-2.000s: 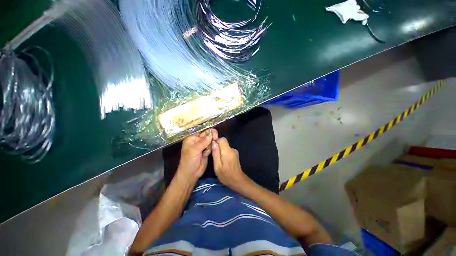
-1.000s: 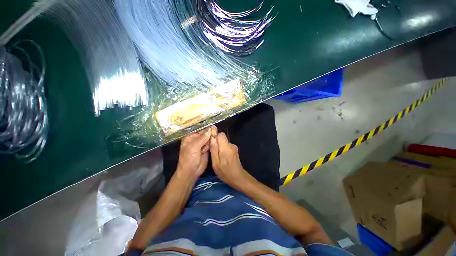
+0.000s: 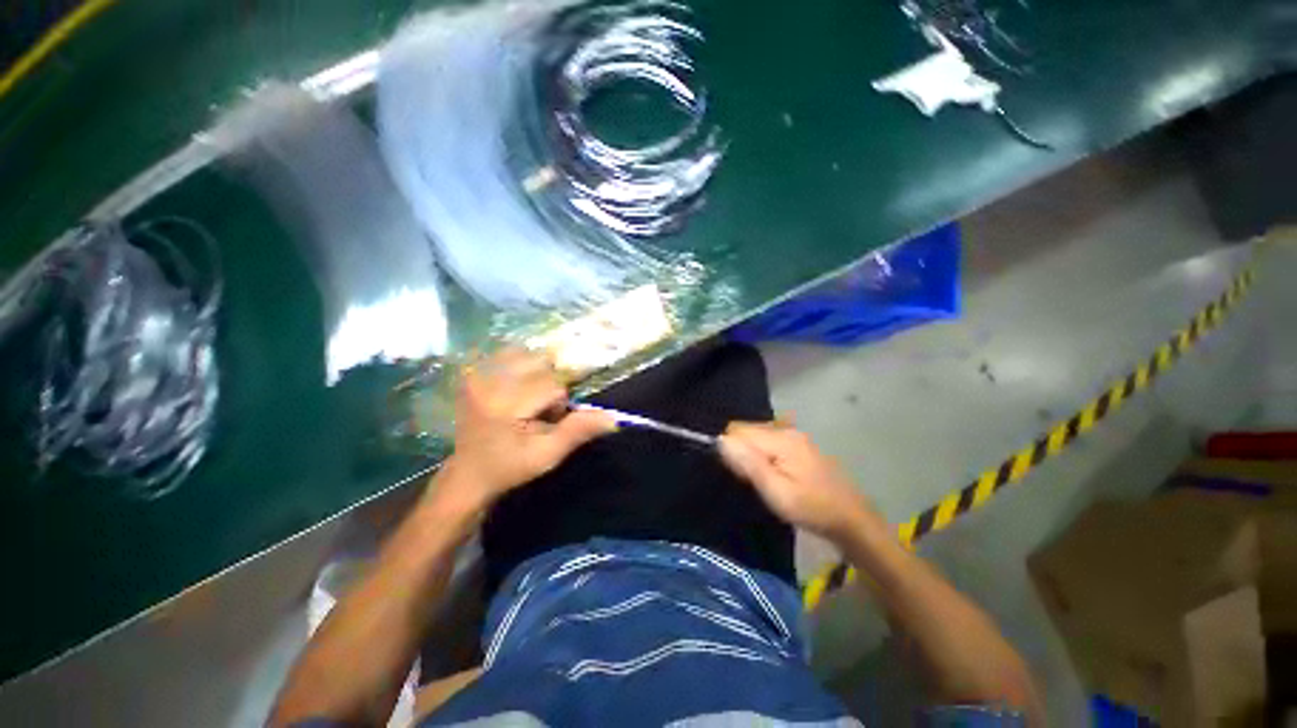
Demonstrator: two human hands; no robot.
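My left hand (image 3: 515,424) is at the bench's front edge, in front of the left part of the cream-yellow tray (image 3: 615,330). My right hand (image 3: 780,469) is to its right, over the dark lap area. A short silver-white wire piece (image 3: 652,423) is stretched between the fingertips of both hands, sloping slightly down to the right. Both hands pinch it. Any small end part is hidden or too small to tell. Crinkled clear plastic bag (image 3: 707,296) lies around the tray.
On the green bench (image 3: 797,185) lie a tangled wire pile (image 3: 135,370), a smaller pale bundle (image 3: 373,285), a large pale bundle (image 3: 462,171), a coiled wire bundle (image 3: 626,185) and a white scrap (image 3: 939,81). A blue bin (image 3: 910,292) and cartons (image 3: 1152,569) stand beyond the edge, right.
My hands were together at the bench edge. Now they are apart, the left over the tray's left part, the right further right, with a wire piece visible between them. The view has shifted.
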